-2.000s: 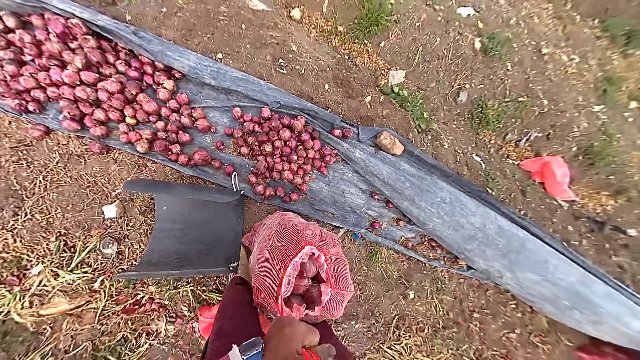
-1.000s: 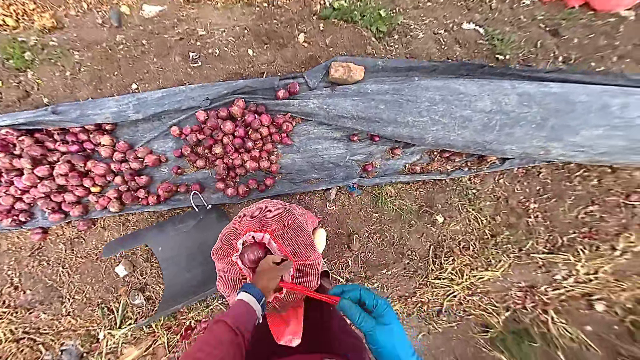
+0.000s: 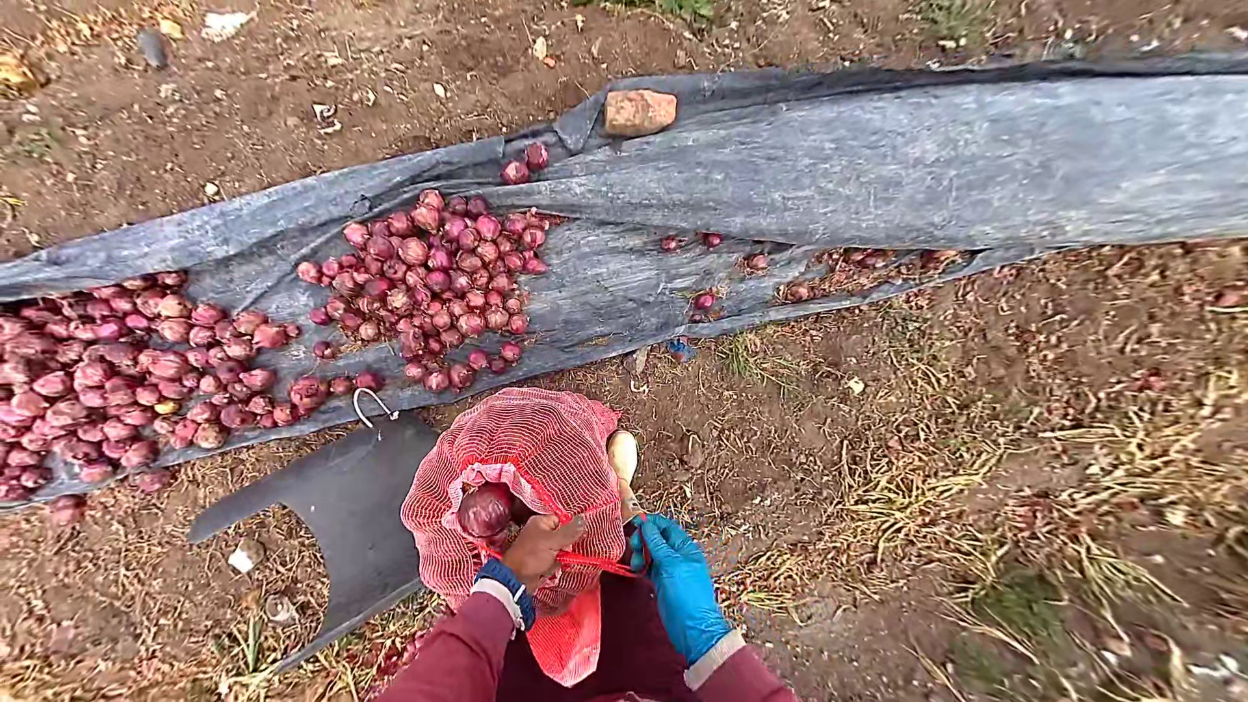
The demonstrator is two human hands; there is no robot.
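Observation:
A red mesh sack point(image 3: 546, 439) stands between my legs with its mouth partly open, and red onions point(image 3: 486, 511) show inside. My left hand point(image 3: 538, 548), bare with a blue band at the wrist, grips the near rim of the sack's mouth. To its right, my right hand point(image 3: 675, 583) in a blue glove pinches a red drawstring point(image 3: 597, 562) that runs taut from the rim. A red flap of the sack point(image 3: 567, 634) hangs below my left hand.
Beyond the sack lies a long grey tarp point(image 3: 877, 166) bearing a small pile of red onions point(image 3: 439, 273) and a larger pile point(image 3: 117, 380) at left. A stone point(image 3: 640, 112) rests on its far edge. A black curved sheet point(image 3: 351, 507) with a hook lies left of the sack.
Two seconds ago my right hand was not in view; it now holds the drawstring. Since one second ago it has moved slightly closer to my left hand. The view has turned.

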